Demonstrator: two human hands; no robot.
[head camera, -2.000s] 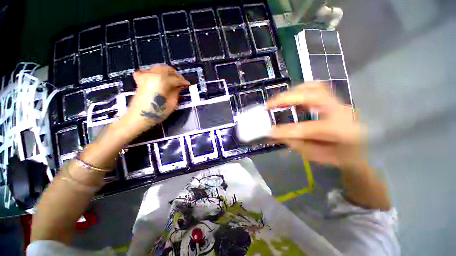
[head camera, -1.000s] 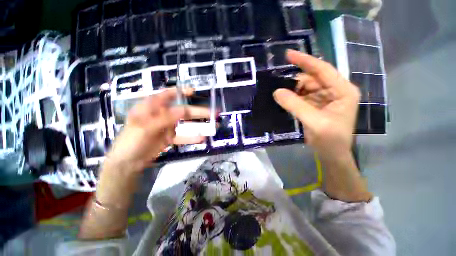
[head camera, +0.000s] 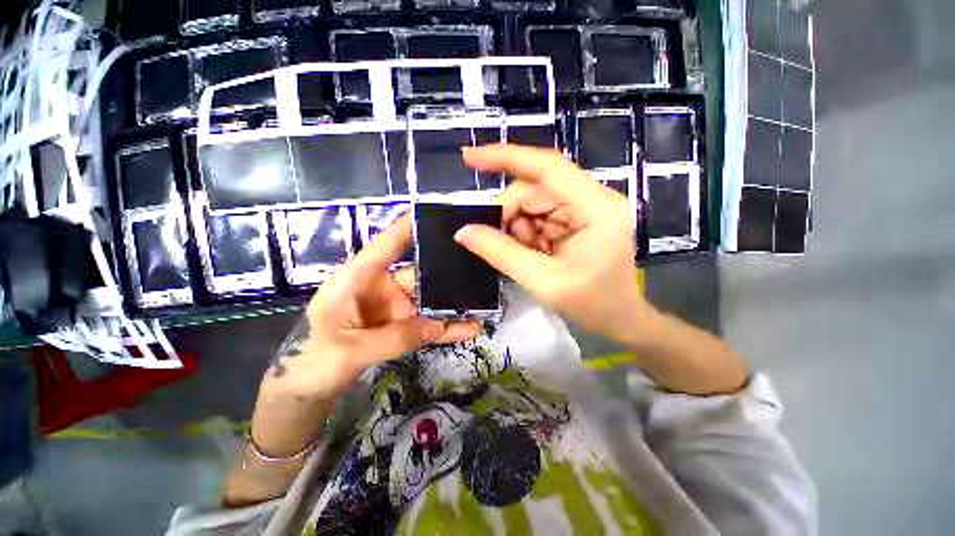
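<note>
My left hand (head camera: 361, 314) holds a clear-rimmed rectangular plastic part (head camera: 459, 155) upright by its lower end, in front of the tray. A matte black adhesive pad (head camera: 457, 267) covers the part's lower half. My right hand (head camera: 565, 241) is over the part's right side, with its thumb on the black pad and its index finger near the upper half; its other fingers are curled. A sticker sheet (head camera: 340, 165) lies across the tray behind the part, with a row of open white frames above a row of black rectangles.
The black parts tray (head camera: 715, 94) holds many clear-rimmed parts. A stack of sticker sheets (head camera: 775, 126) stands at the right. White waste matrix (head camera: 42, 115) with a black lump (head camera: 47, 267) is at the left. A red object (head camera: 100, 387) is below it.
The black pad, earlier near my right hand, now lies on the part's lower half. The part and both hands have come together at the tray's front. The view has shifted, so the tray appears higher.
</note>
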